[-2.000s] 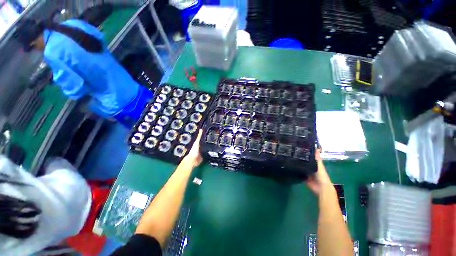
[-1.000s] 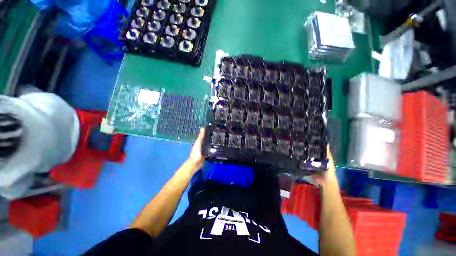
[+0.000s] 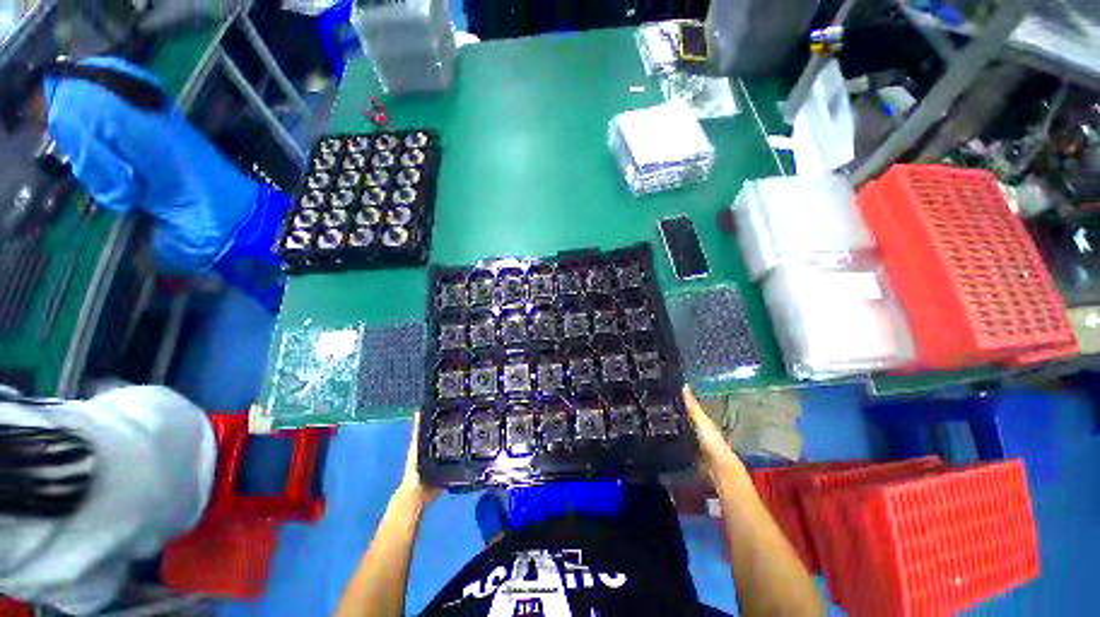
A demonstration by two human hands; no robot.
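A black blister tray [image 3: 549, 368] with rows of dark square-looking modules is held level in front of me at the bench's front edge. My left hand [image 3: 416, 464] grips its left front corner. My right hand [image 3: 706, 440] grips its right front side. The fingers under the tray are hidden. A second black tray [image 3: 360, 199] with silver-white ring modules lies on the green bench at the back left, apart from the held tray.
Small-parts trays [image 3: 392, 365] lie on both sides of the held tray. A clear bag [image 3: 317, 368] is at the left, a smartphone [image 3: 684, 247] at the right. Clear boxes [image 3: 832, 313] and red baskets [image 3: 965, 265] stand farther right. Seated person [image 3: 109, 494] at left.
The held tray has come off the far part of the bench towards me, then shifted left. The ring-module tray, beside it two seconds ago, now lies apart from it. Both hands keep hold.
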